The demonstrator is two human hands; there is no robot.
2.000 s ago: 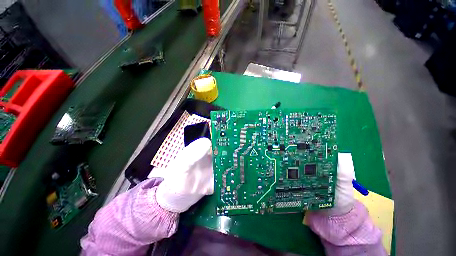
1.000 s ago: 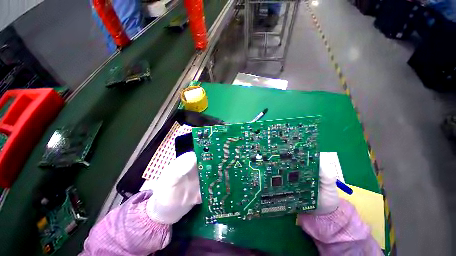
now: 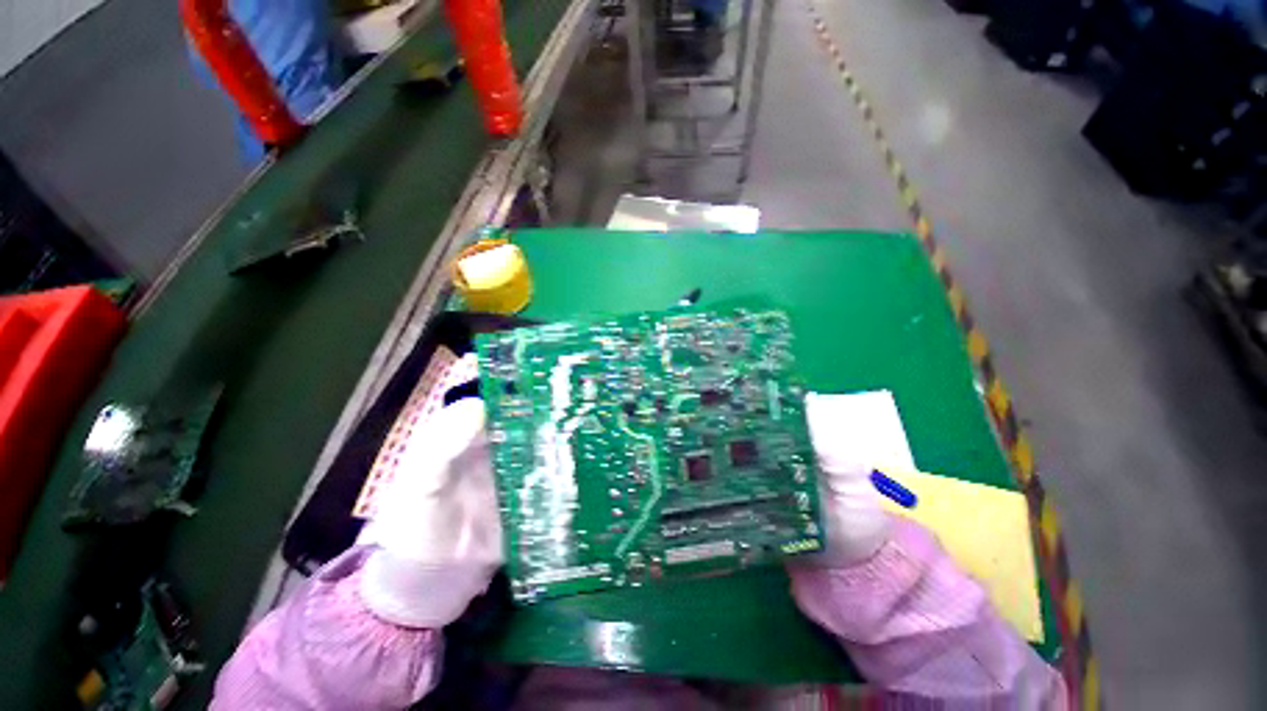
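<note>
A green circuit board (image 3: 646, 458) is held up over the green mat, its solder side with two small black chips facing me. My left hand (image 3: 442, 507), in a white glove, grips its left edge. My right hand (image 3: 845, 486), also white-gloved, holds its right edge; the blue cap of a marker pen (image 3: 893, 488) sticks out beside that hand. The fingers behind the board are hidden.
Left of the mat (image 3: 848, 278) lies a black tray (image 3: 317, 517) with a red-dotted sticker sheet (image 3: 403, 442). A yellow round container (image 3: 493, 278) stands at the far left corner. Yellow paper (image 3: 980, 549) lies right. The conveyor belt (image 3: 236, 333) carries boards past a red tray (image 3: 42, 375). A person in blue stands beyond.
The view has shifted, so the board, mat and belt sit further left in the picture. The board's tilt has changed slightly, with brighter glare on its left part. Both hands still hold it.
</note>
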